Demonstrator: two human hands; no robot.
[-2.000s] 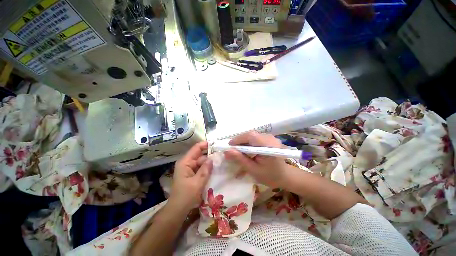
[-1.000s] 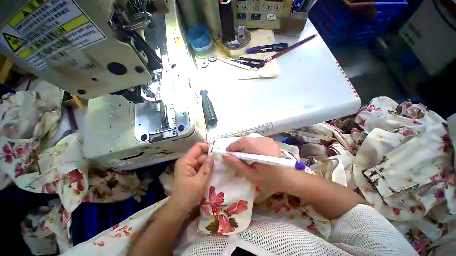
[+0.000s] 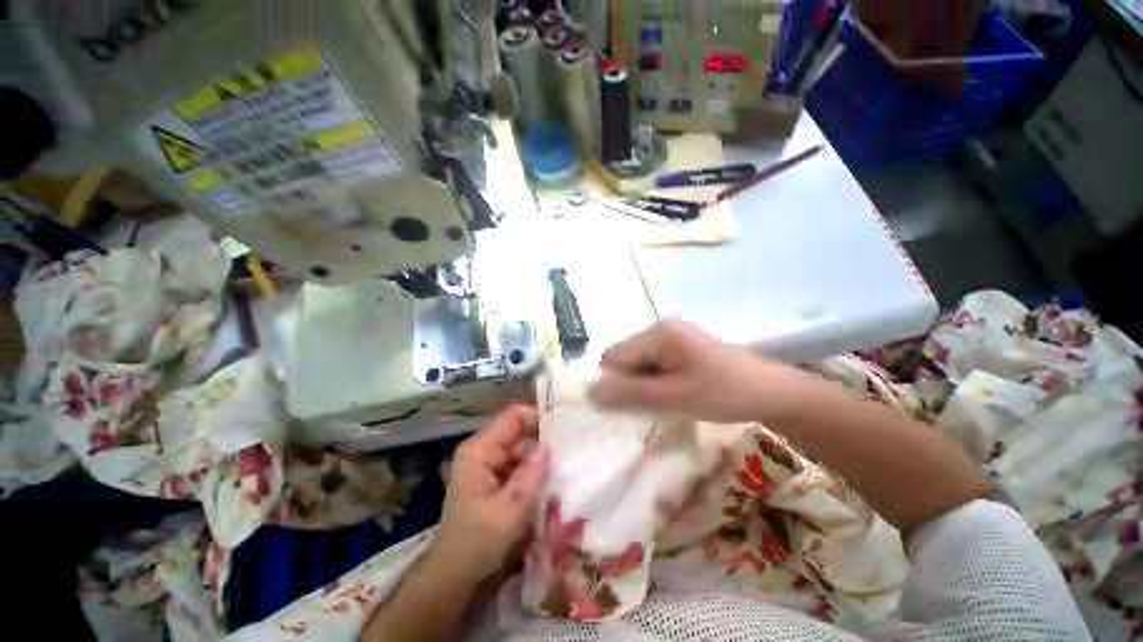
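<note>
The cream floral fabric piece [image 3: 595, 470] hangs over my lap in front of the sewing machine's bed. My left hand [image 3: 495, 483] pinches its left edge between thumb and fingers. My right hand [image 3: 677, 370] is above the fabric's top edge, fingers curled and blurred; whether it holds anything cannot be seen. The white marking pen is not visible. The dark-handled screwdriver [image 3: 568, 311] lies on the table just beyond the fabric. The machine head [image 3: 313, 151] and metal needle plate [image 3: 454, 341] are to the left.
Snips [image 3: 664, 207], a dark purple tool [image 3: 706, 176] and a red-brown stick [image 3: 771, 172] lie at the back. Thread cones [image 3: 615, 113], a blue-rimmed container [image 3: 552, 153] and a control box [image 3: 696, 63] stand behind. Floral heaps [image 3: 138, 339] flank both sides.
My right hand has lifted off the fabric and moved up and right; the pen it held no longer shows. My left hand still holds the edge. The camera view has shifted.
</note>
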